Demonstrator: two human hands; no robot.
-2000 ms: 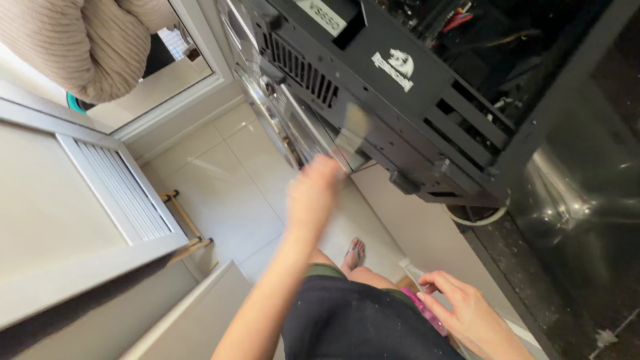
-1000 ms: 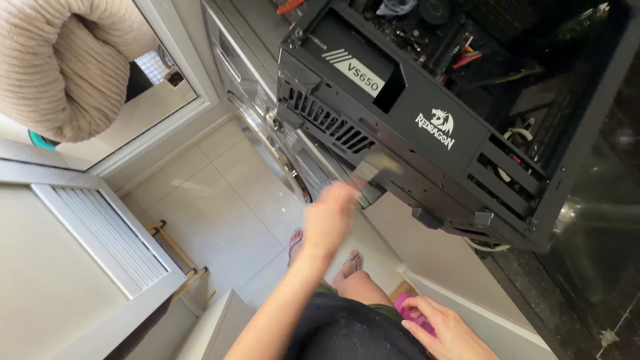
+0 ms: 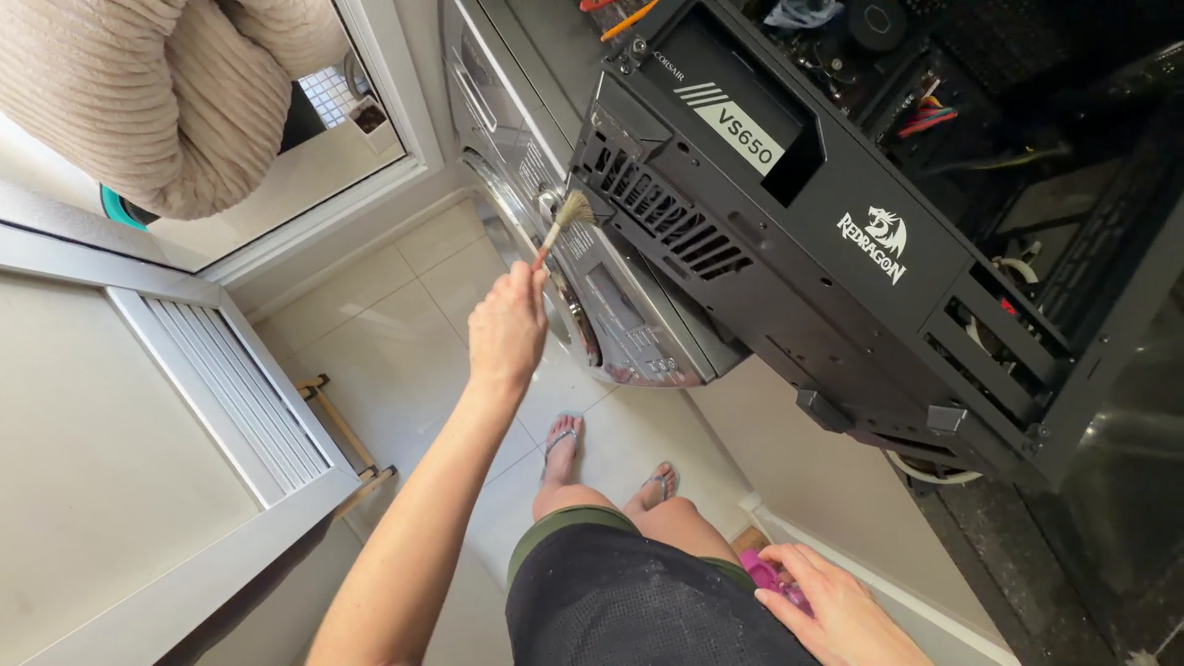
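Note:
My left hand point(image 3: 507, 326) grips the reddish handle of a paint brush point(image 3: 566, 218) with pale bristles. The bristle tips are beside the slotted vent point(image 3: 668, 211) on the underside of a black Redragon computer case point(image 3: 805, 305), near its upper left corner; whether they touch it I cannot tell. The case lies tilted across the upper right, its inside partly in view, with a Corsair VS650 power supply point(image 3: 735, 129) showing through a cutout. Low at the right, my right hand point(image 3: 837, 606) holds a pink plastic object point(image 3: 772, 578), mostly hidden by the fingers.
A grey front-loading washing machine point(image 3: 647, 324) stands below and left of the case. The case rests by a dark stone counter point(image 3: 1027, 555). A white louvred door point(image 3: 231, 388), a window frame point(image 3: 407, 92) and a wooden rack point(image 3: 347, 439) are at the left.
My left hand has moved the brush along the case's underside toward its upper left corner; the brush was blurred before. My right hand still holds the pink object. The view has shifted somewhat.

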